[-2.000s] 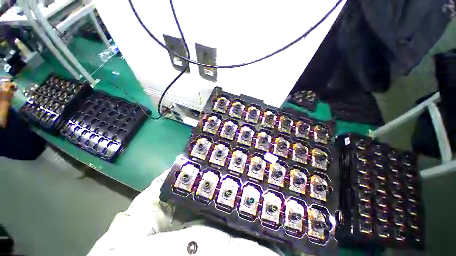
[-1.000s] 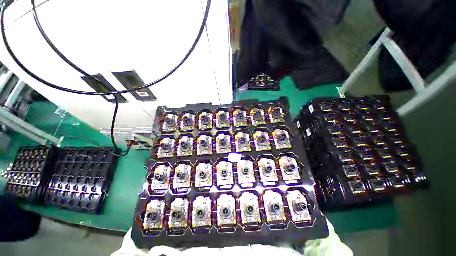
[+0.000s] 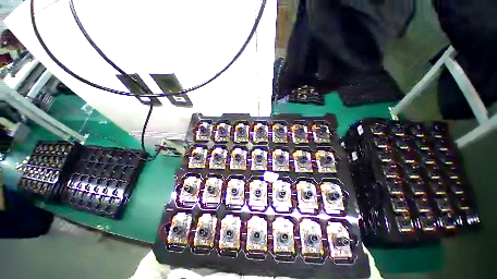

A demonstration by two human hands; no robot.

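A black component tray with rows of small silvery modules, one per pocket, fills the lower middle. A white label lies near its centre. The tray stands in front of my body, level and squared to me. Pale sleeve parts touch or pass beside its lower left and lower right corners. My left hand and my right hand are hidden by the tray or cut off by the bottom edge, so their grip does not show. Whether the tray touches the bench is hidden.
A neighbouring tray stack stands close at the right on the green bench. Two more black trays lie at the left, one an emptier-looking tray. A white machine with black cables stands behind. Dark clothing and a pale metal frame are upper right.
The tray was slanted two seconds ago and is now squared to me. The view has turned, and in the last second the scene has shifted somewhat right in the picture.
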